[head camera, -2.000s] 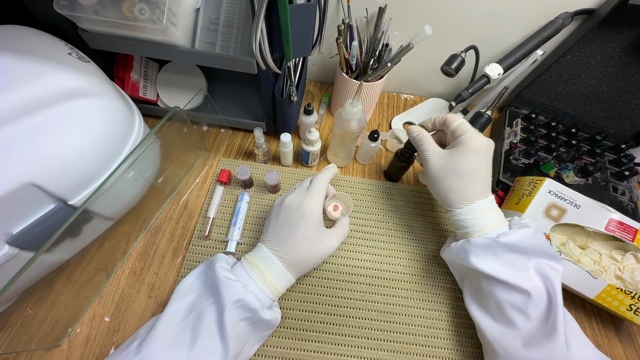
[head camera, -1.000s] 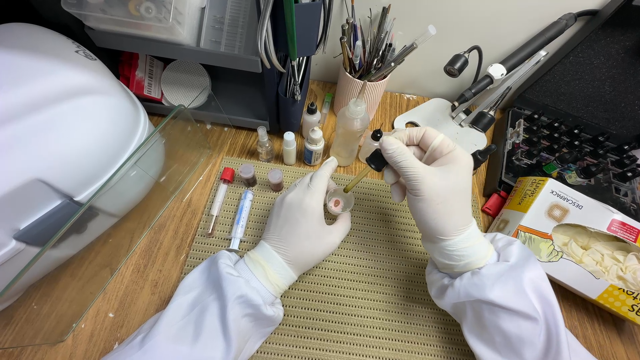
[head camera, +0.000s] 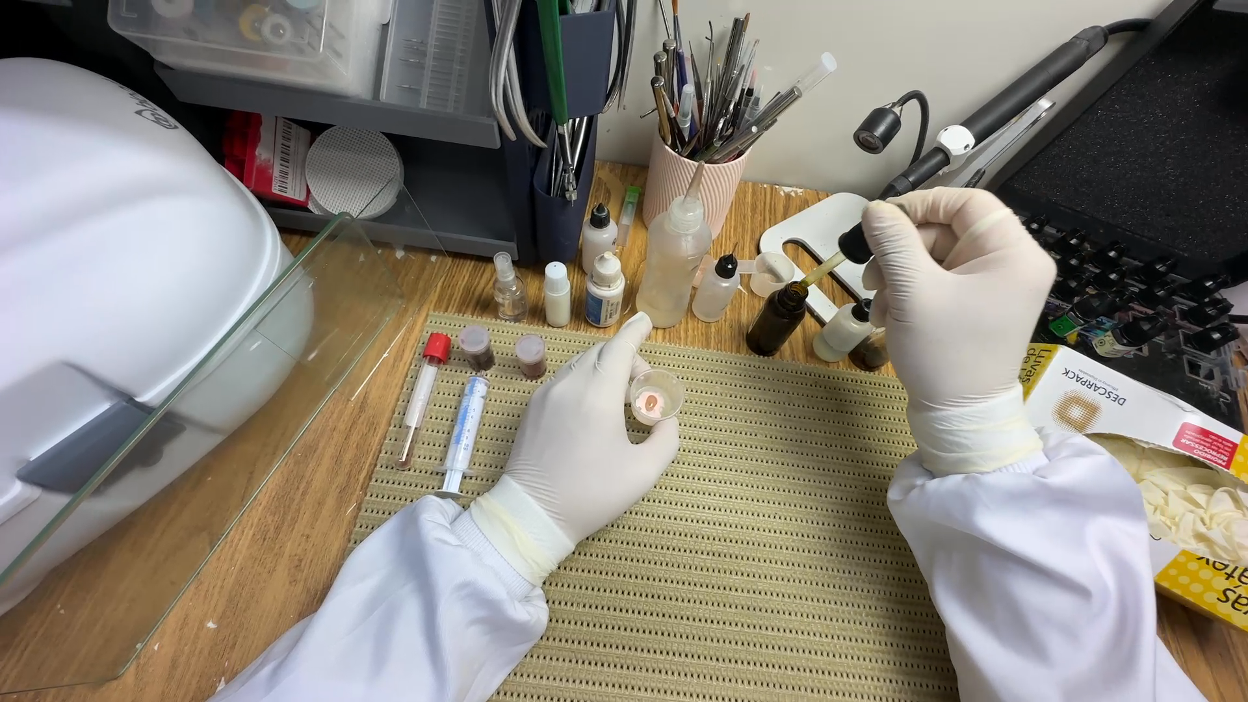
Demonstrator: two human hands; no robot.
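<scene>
My left hand (head camera: pixel 585 439), in a white latex glove, holds a small clear plastic cup (head camera: pixel 655 397) between thumb and fingers; pinkish-white stuff with a brownish spot lies inside. My gloved right hand (head camera: pixel 951 283) pinches the black cap of a dropper (head camera: pixel 829 267), whose glass tip is at the mouth of an amber glass bottle (head camera: pixel 777 319). Left of my left hand, on the beige ribbed mat (head camera: pixel 760 546), are a syringe (head camera: pixel 466 429), a red-capped tube (head camera: pixel 425 395) and two small lidded vials (head camera: pixel 530 357).
Small bottles and a larger translucent squeeze bottle (head camera: pixel 673 258) line the mat's back edge. Behind stands a pink ribbed cup (head camera: pixel 695 185) of tools. A glove box (head camera: pixel 1102 390) is at right; a glass pane (head camera: pixel 224 390) and white appliance (head camera: pixel 127 244) are at left.
My right hand lifted the dropper from the amber bottle, brought it to the cup, and is now back at the bottle's mouth. My left hand keeps hold of the cup.
</scene>
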